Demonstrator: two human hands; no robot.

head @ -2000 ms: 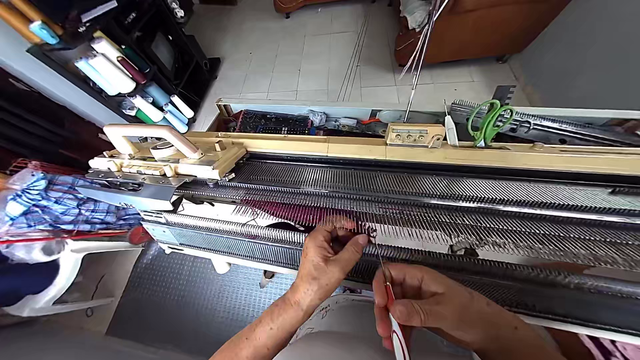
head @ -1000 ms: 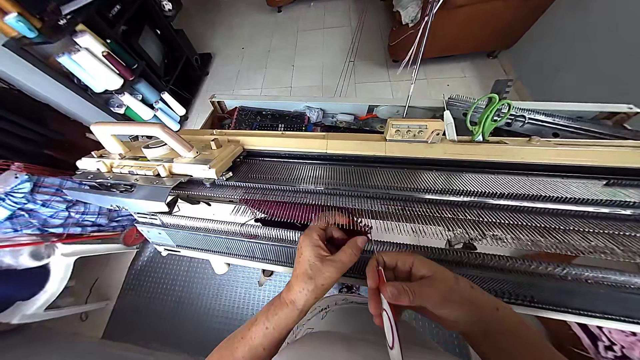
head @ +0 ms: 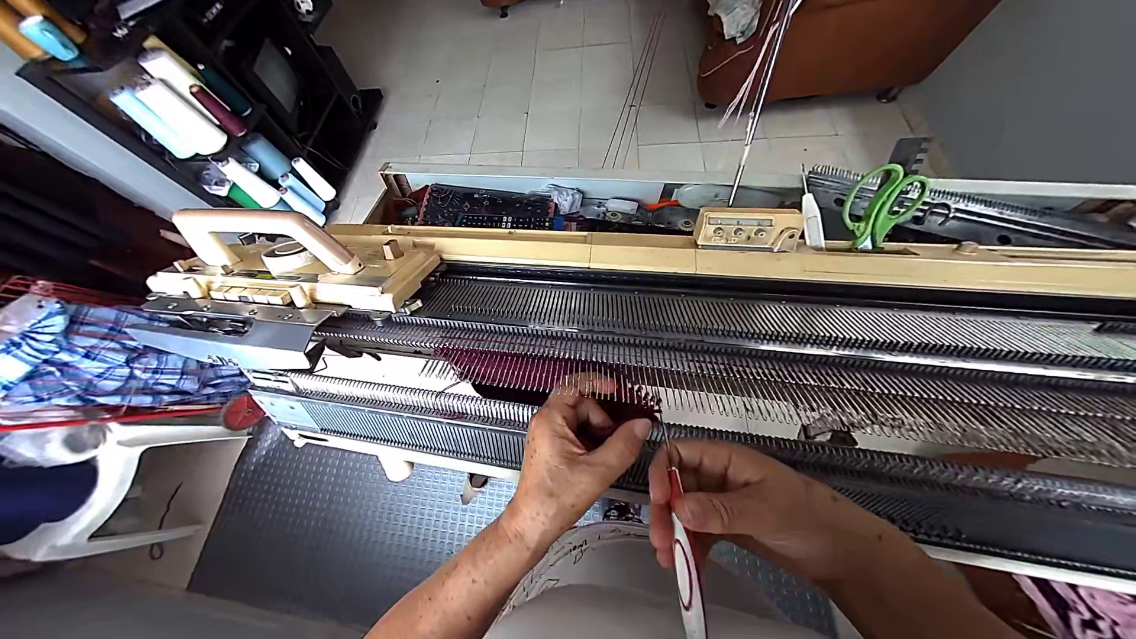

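Observation:
A dark maroon knitted fabric hangs from the needles of a flat-bed knitting machine. My left hand pinches the fabric's right edge between thumb and fingers. Just right of it, my right hand grips a red-and-white handled tool with a thin metal shaft, its tip up at the fabric's edge by the needles. Whether the tip holds a stitch is too small to tell. The machine's carriage, with its beige handle, sits at the left end of the bed.
Green-handled scissors and a white-handled tool stand at the back rail, right of a row counter. Yarn cones fill a rack at the upper left. A plaid cloth lies left, above a white plastic chair. The lower needle bed runs beneath my hands.
My right hand and the tool have shifted slightly left, toward my left hand, since the earliest frame. The left hand stays at the fabric's edge.

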